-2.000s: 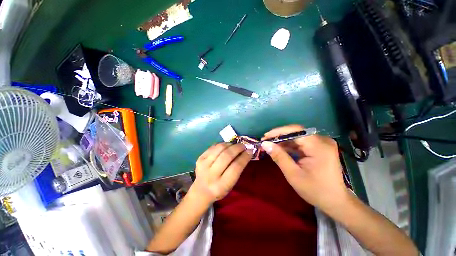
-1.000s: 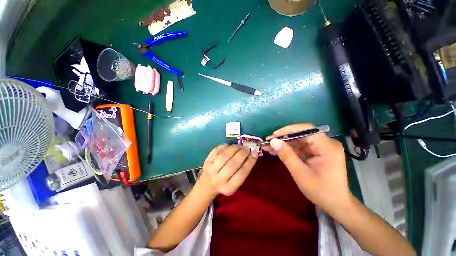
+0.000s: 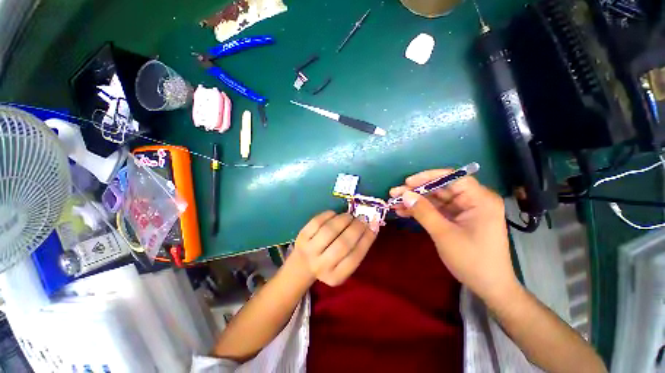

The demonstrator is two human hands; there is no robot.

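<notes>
My left hand (image 3: 337,246) holds a small watch module (image 3: 367,212) with a pink rim and thin wires at the bench's front edge. A silver-white square (image 3: 345,185) hangs from its wires on the far side, over the green mat. My right hand (image 3: 456,218) holds slim tweezers (image 3: 440,181) like a pen. Their tip is at the module's right side; whether it grips a wire is too small to tell. My left fingers cover part of the module.
Green mat holds a fine-point tool (image 3: 339,119), blue cutters (image 3: 237,69), yellow stick (image 3: 246,135), pink case parts (image 3: 212,109), white cover (image 3: 420,49) and black rod (image 3: 215,191). Orange multimeter (image 3: 187,207), screw cup (image 3: 162,87) and fan (image 3: 29,186) stand left; black equipment (image 3: 565,80) right.
The silver-white square has shifted away from my left fingers and more of the module shows. The tweezers in my right hand tilt more steeply. The camera view has shifted slightly.
</notes>
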